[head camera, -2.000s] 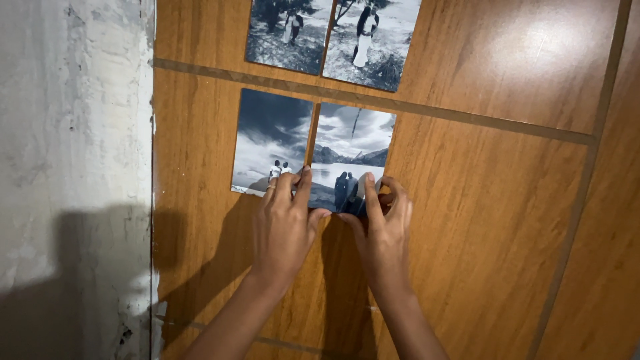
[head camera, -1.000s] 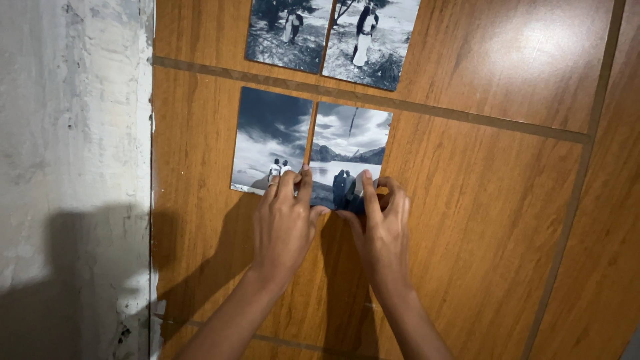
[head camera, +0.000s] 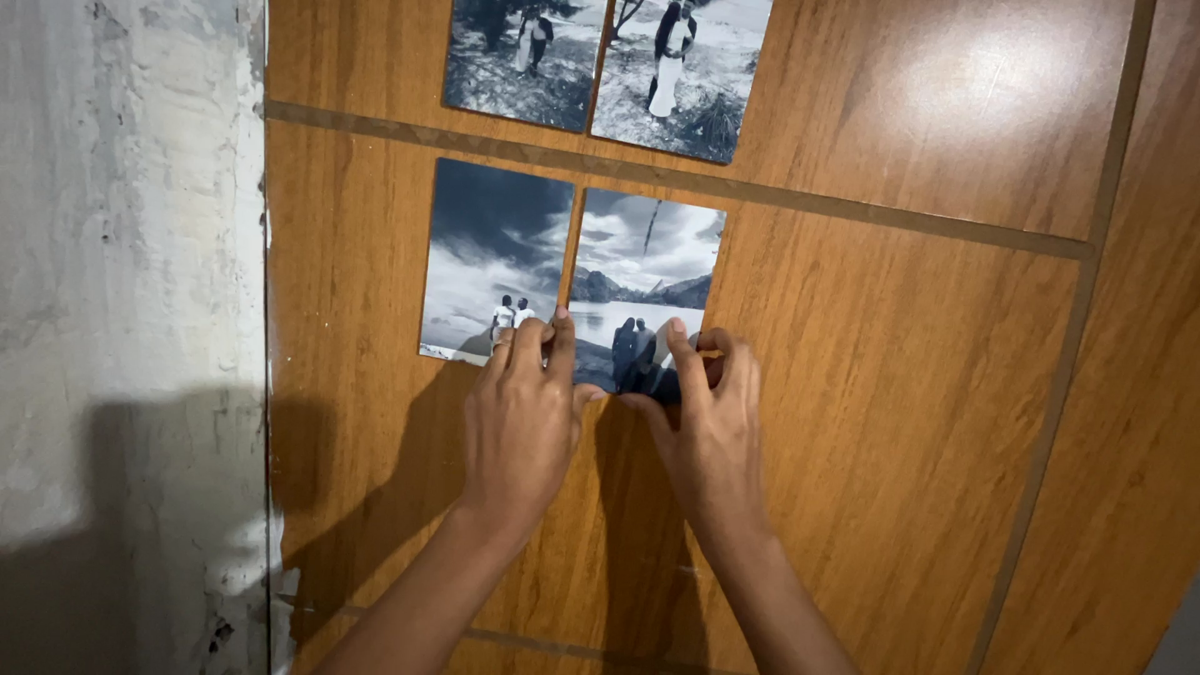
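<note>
A black-and-white photo print of a couple by a lake (head camera: 647, 262) lies on the wood-look tiles, its lower part between my hands. My left hand (head camera: 525, 412) touches its lower left edge with fingertips and thumb, partly covering the print beside it. My right hand (head camera: 708, 412) touches its lower right edge, with the index fingertip on its face. Left of it, across a narrow gap, lies a photo print of two people under a cloudy sky (head camera: 497, 244). Above are a print of a couple outdoors (head camera: 525, 75) and a print of an embracing couple (head camera: 680, 84), both cut off by the view's top.
Wood-look tiles (head camera: 881, 422) with dark grout lines (head camera: 844, 211) surround the prints. A worn, whitish plastered surface (head camera: 131, 234) borders the tiles on the left. Shadows of the arms fall across the lower part.
The lake print has shifted slightly left towards the print beside it, with both hands staying at its lower edges.
</note>
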